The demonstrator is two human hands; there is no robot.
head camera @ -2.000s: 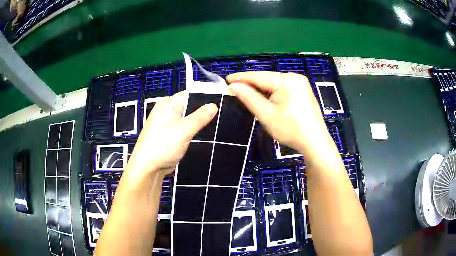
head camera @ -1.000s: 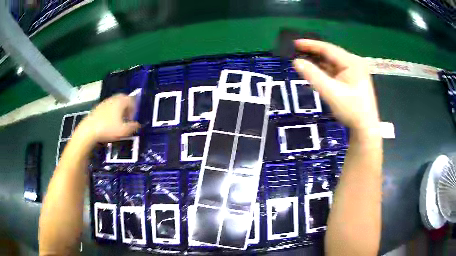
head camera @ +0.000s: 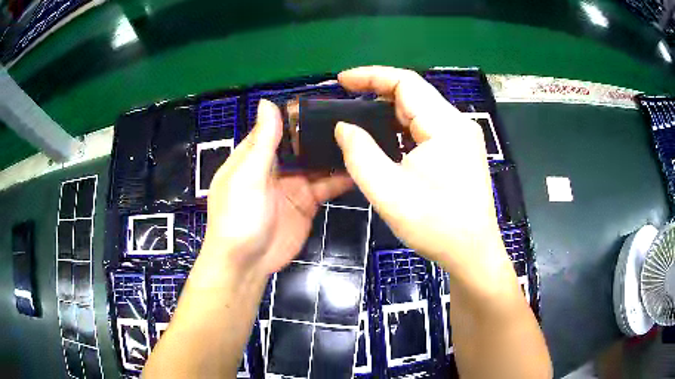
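My left hand [head camera: 248, 196] grips a dark housing frame [head camera: 287, 145] by its left end, above the tray. My right hand [head camera: 422, 163] holds a plain black panel [head camera: 320, 137] over the housing, thumb on its face and fingers behind. The two pieces overlap; whether they touch cannot be told. A sticker sheet [head camera: 317, 292] with black rectangles and white lines lies on the tray below my hands, its upper part hidden by them. Housings with white-bordered dark rectangles [head camera: 407, 333] sit in the black blister tray [head camera: 133, 159].
A spare sticker sheet [head camera: 76, 259] and a dark slim object [head camera: 24, 266] lie at the left. A small pale square [head camera: 559, 189] and a desk fan [head camera: 655, 277] are at the right. The green belt [head camera: 259, 55] runs behind, with a grey post [head camera: 37, 115] at the left.
My hands let go of the sticker sheet, which now lies on the tray. They moved apart, then came together at the centre with a housing and a black panel. The tray's upper-left pocket looks emptied.
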